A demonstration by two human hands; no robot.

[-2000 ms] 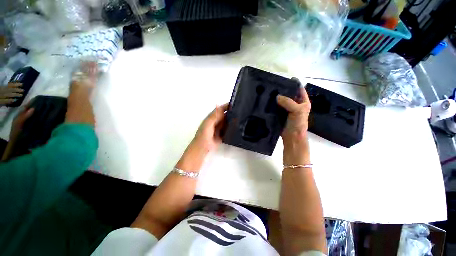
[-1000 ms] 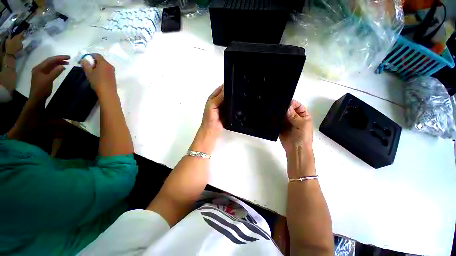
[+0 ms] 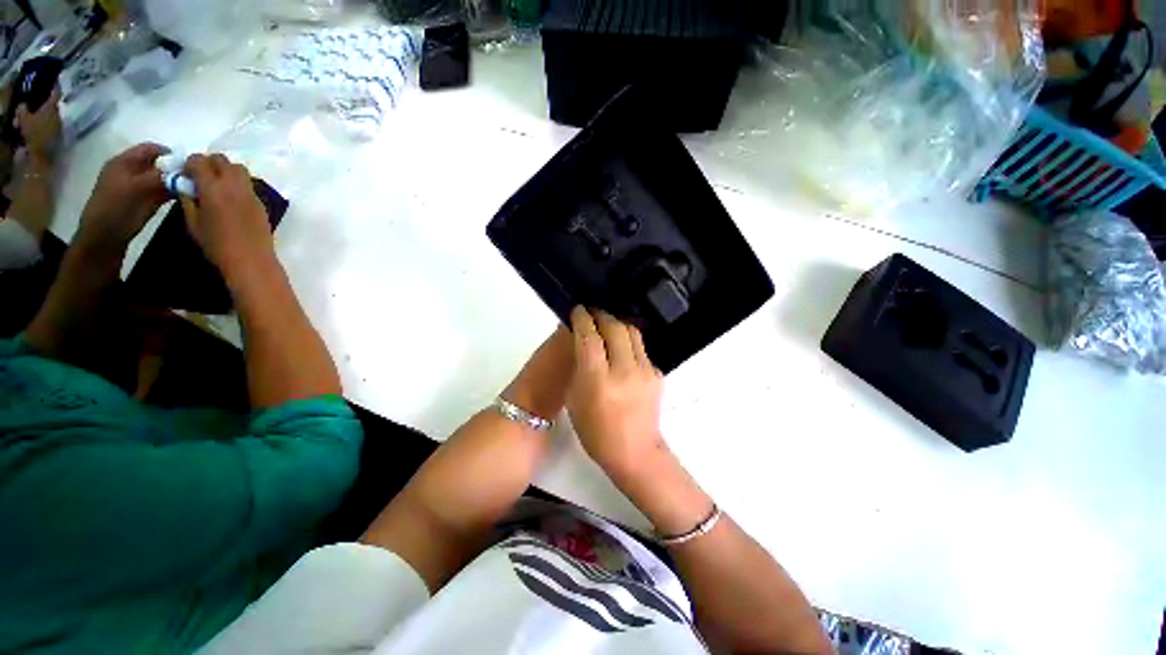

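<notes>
A black insert tray [image 3: 601,243], with two small stem-shaped recesses above a larger one, is held tilted above the white tabletop. A plain black surface shows beside and behind it at the right; I cannot tell whether this is a second tray. My right hand [image 3: 616,390] has its fingers on the tray's lower edge. My left hand [image 3: 550,371] is at the lower left, mostly hidden behind the tray and my right hand. A thick black block of trays [image 3: 931,352] lies on the table at the right, recesses facing up.
A large ribbed tray stack [image 3: 639,71] stands at the far edge beside clear plastic [image 3: 882,115]. A blue basket [image 3: 1068,166] and a silvery bundle [image 3: 1110,288] are at the right. At left, a neighbour in green holds a small white item [image 3: 177,177] over a black piece [image 3: 192,256].
The held tray has turned from its plain side to show its recesses and is now tilted. My right hand has moved left to its lower edge. The neighbour's hands have come together.
</notes>
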